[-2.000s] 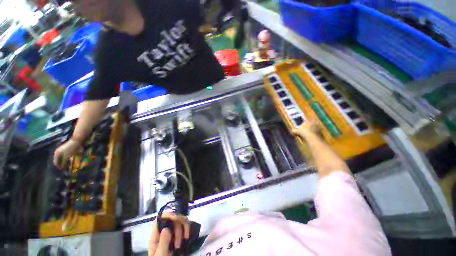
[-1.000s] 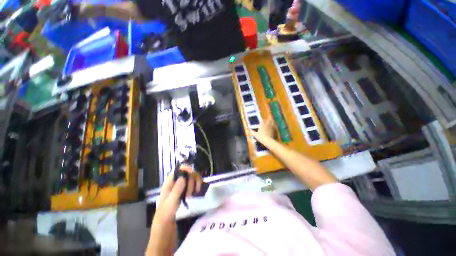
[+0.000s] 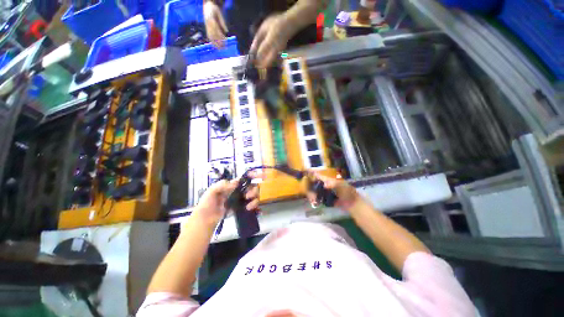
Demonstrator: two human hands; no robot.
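Note:
My left hand (image 3: 230, 201) holds a black power adapter (image 3: 247, 218) and part of its cord above the near conveyor rail. My right hand (image 3: 331, 191) holds a dark piece at the other end of the black cord (image 3: 279, 168); blur hides whether it is a plug or a second adapter. The cord spans between both hands over the near end of an orange tray (image 3: 286, 188). That tray has a white row of sockets along each side and a green board (image 3: 279, 142) down its middle. Dark adapters lie on its far end.
Across the line, another person's hands (image 3: 272, 38) are over the tray's far end. A second orange tray (image 3: 106, 213), filled with black adapters, lies at the left. The near conveyor rail (image 3: 396, 193) runs before me. Blue baskets (image 3: 117, 44) stand behind the line and at upper right.
The socket tray has moved left along the conveyor. My right hand has left its sockets and taken the cord's other end. The other person's hands have come to its far end, where adapters now lie.

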